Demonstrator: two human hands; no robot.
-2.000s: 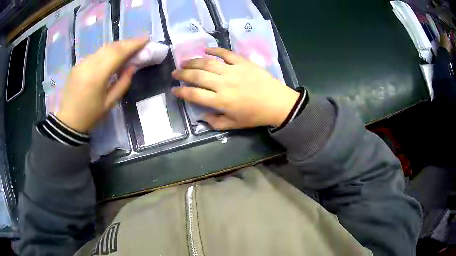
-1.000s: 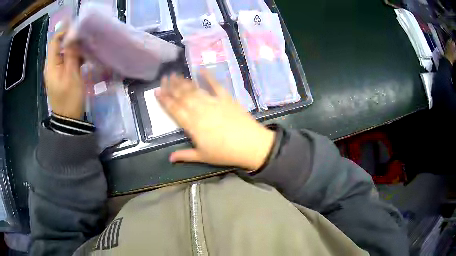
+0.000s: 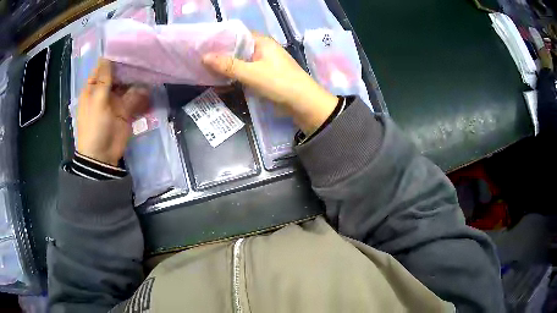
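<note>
My left hand [image 3: 109, 119] and my right hand [image 3: 275, 76] hold a bagged device [image 3: 174, 52], pinkish-red in a milky sleeve, level above the tray, one hand at each end. The blister tray [image 3: 223, 186] lies below, with other bagged devices in its pockets, such as one at left [image 3: 146, 162]. In the front middle pocket, under the held device, a white label [image 3: 214, 117] with black print lies tilted. The pocket's upper part is hidden by the held device.
A smartphone [image 3: 34, 87] lies at the left on the dark green mat [image 3: 440, 79]. Part of another tray [image 3: 11, 244] shows at the left edge. White sheets [image 3: 513, 49] lie at the right bench edge. A person's dark sleeve [image 3: 545, 98] and a red stool [image 3: 482, 195] are at far right.
The bagged device has come up level between both hands; my right hand has moved up onto its right end. The label in the pocket now lies tilted with print showing.
</note>
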